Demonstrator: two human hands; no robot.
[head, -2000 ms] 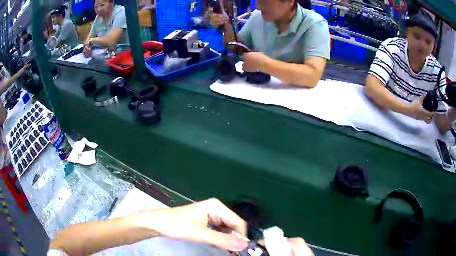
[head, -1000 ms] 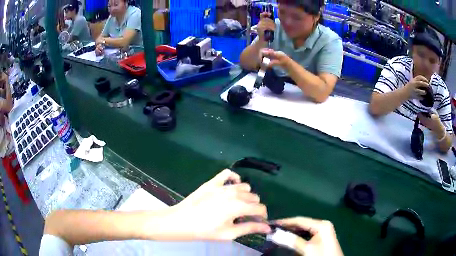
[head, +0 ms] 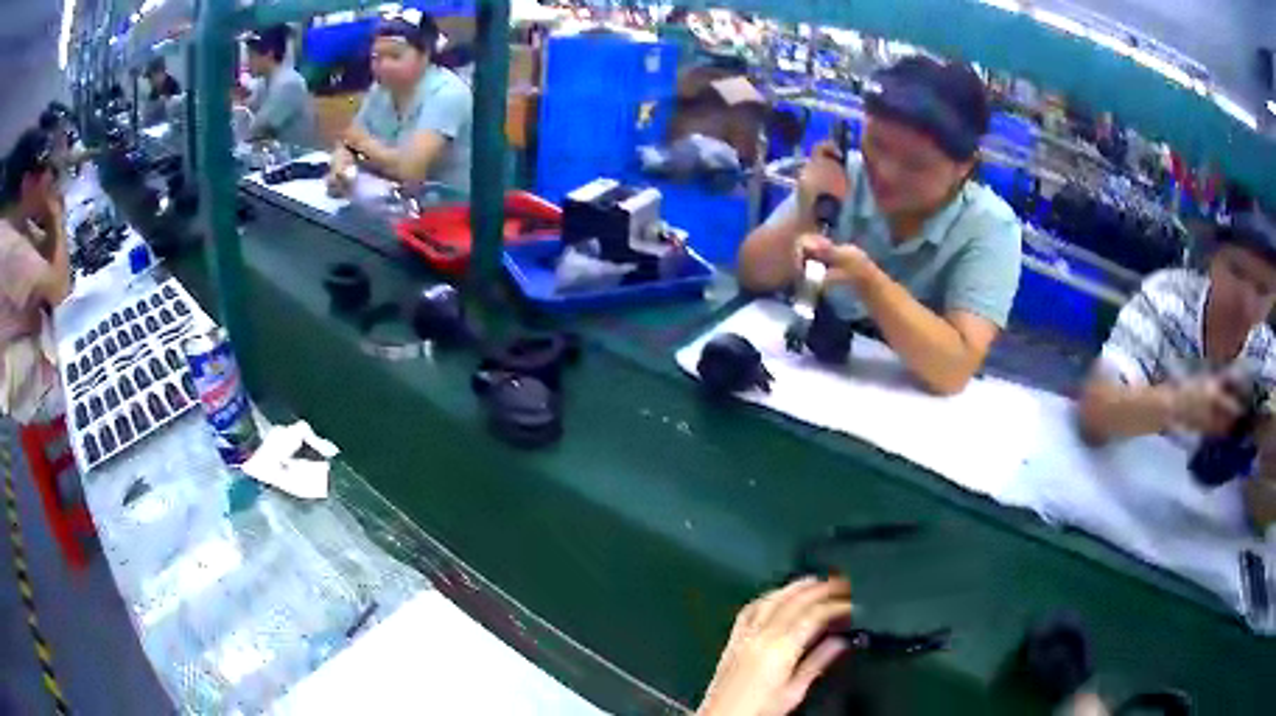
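My left hand (head: 778, 646) is at the bottom centre over the belt, with bent fingers around the near end of a black headset (head: 903, 642). Blur and the fingers hide most of this part. Another thin black band piece (head: 861, 534) shows just beyond the fingers. A small, blurred skin-coloured patch at the bottom edge, right of centre, looks like my right hand (head: 1096, 705). It is almost wholly cut off, so its hold cannot be told. A dark ear cup (head: 1052, 657) lies just above it.
Headphone parts (head: 523, 406) lie on the green belt (head: 630, 490). On my bench are a tray of black parts (head: 133, 371), a spray can (head: 221, 396), a white cloth (head: 294, 460) and a white sheet (head: 434, 664). Across sit workers, a red bin (head: 455, 249) and a blue bin (head: 609, 287).
The view has swung, shifting the scene right and down. My hands, together at the headset before, are now apart. My left hand is out over the belt; my right is nearly out of the picture.
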